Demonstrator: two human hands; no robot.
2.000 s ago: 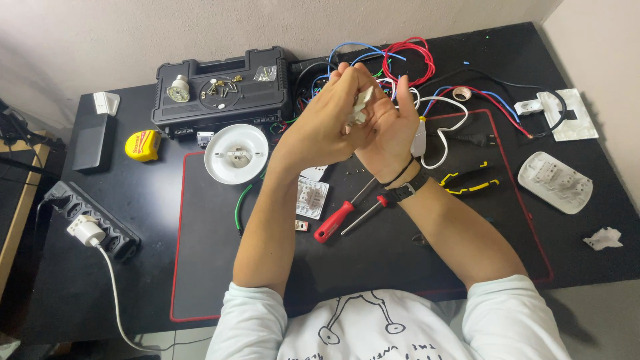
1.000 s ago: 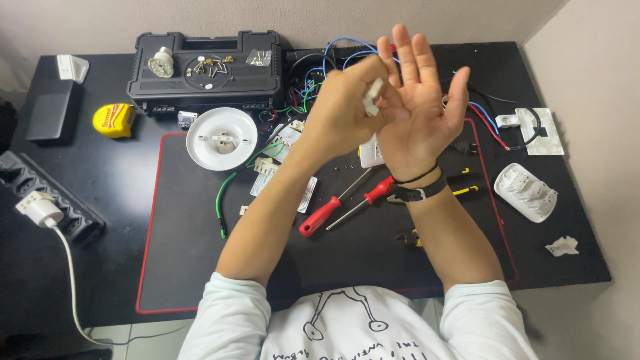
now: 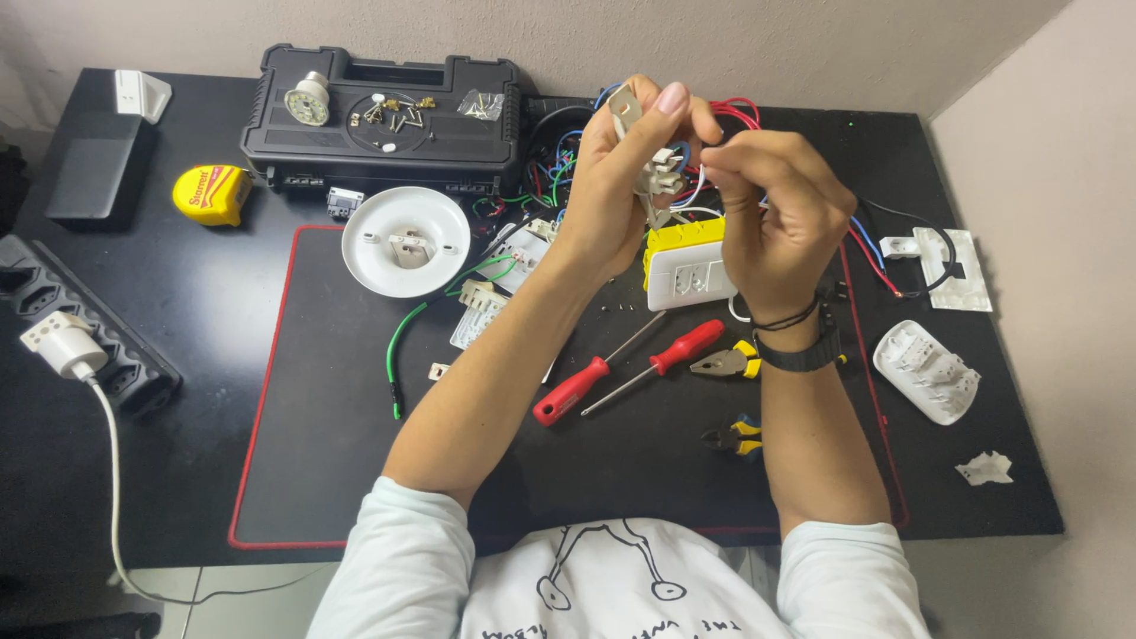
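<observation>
My left hand (image 3: 626, 169) is raised over the back of the mat, gripping a white plastic electrical part (image 3: 658, 182) with a flat holed tab at its top. Just to its right, my right hand (image 3: 777, 200) has thumb and fingertips drawn together; whether something tiny is between them cannot be told. Below the hands a white socket plate (image 3: 692, 277) sits on a yellow wall box (image 3: 688, 235). Two red-handled screwdrivers (image 3: 572, 390) (image 3: 688, 346), combination pliers (image 3: 723, 362) and side cutters (image 3: 732, 437) lie nearer me.
A black case (image 3: 382, 120) bearing a bulb and screws stands behind a white round lamp base (image 3: 406, 241). Tangled wires (image 3: 568, 160) lie beside it. At left are a yellow tape measure (image 3: 213, 193) and a power strip (image 3: 89, 328); at right, a white cover (image 3: 927, 373).
My right hand, palm up with fingers spread one second ago, has curled its fingers together and turned. My left hand still holds the white part, now apart from the right palm.
</observation>
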